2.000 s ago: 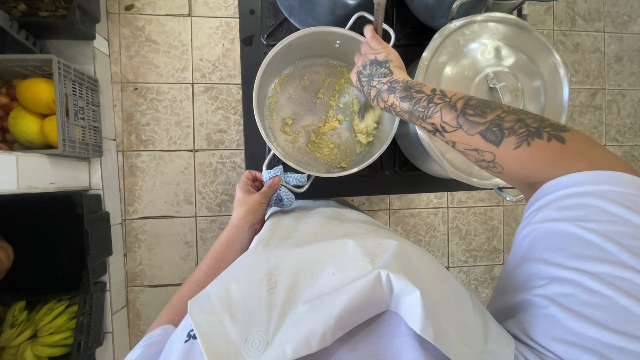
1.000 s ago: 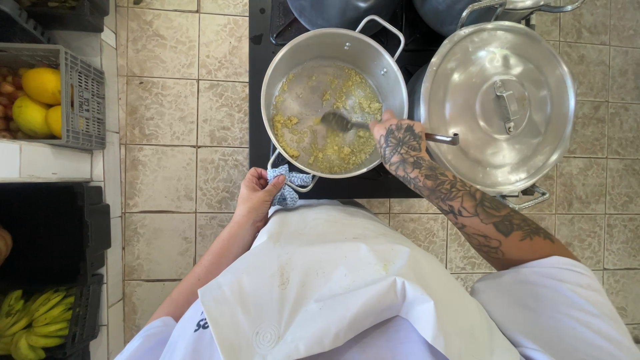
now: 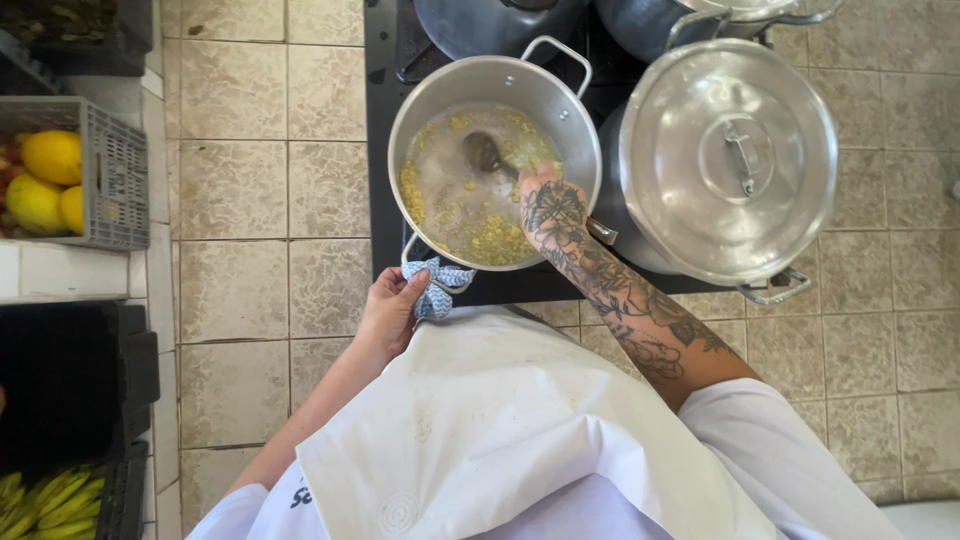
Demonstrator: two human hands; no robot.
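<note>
An open metal pot (image 3: 580, 150) stands on the black stove and holds chopped yellowish bits in a shallow, cloudy liquid. My right hand (image 3: 546, 187) reaches over the pot and grips a metal spoon (image 3: 482, 152); its dark bowl lies in the liquid, and the handle's end shows past the pot's near right rim. With my left hand (image 3: 397, 300) I pinch a blue and white patterned cloth (image 3: 433, 298), wrapped on the pot's near side handle (image 3: 457, 288). The far side handle (image 3: 568, 51) is bare.
Close on the right stands a large lidded pot (image 3: 675, 172). Further pots (image 3: 502, 26) sit at the stove's back. At left are a grey crate (image 3: 116, 180) with yellow fruit (image 3: 52, 157) and a black crate (image 3: 124, 487) with green bananas (image 3: 60, 502). Tiled floor (image 3: 232, 292) shows between.
My right hand has moved the spoon about inside the pot, and the yellowish bits now lie more toward the pot's edges. My left hand has kept its hold on the cloth.
</note>
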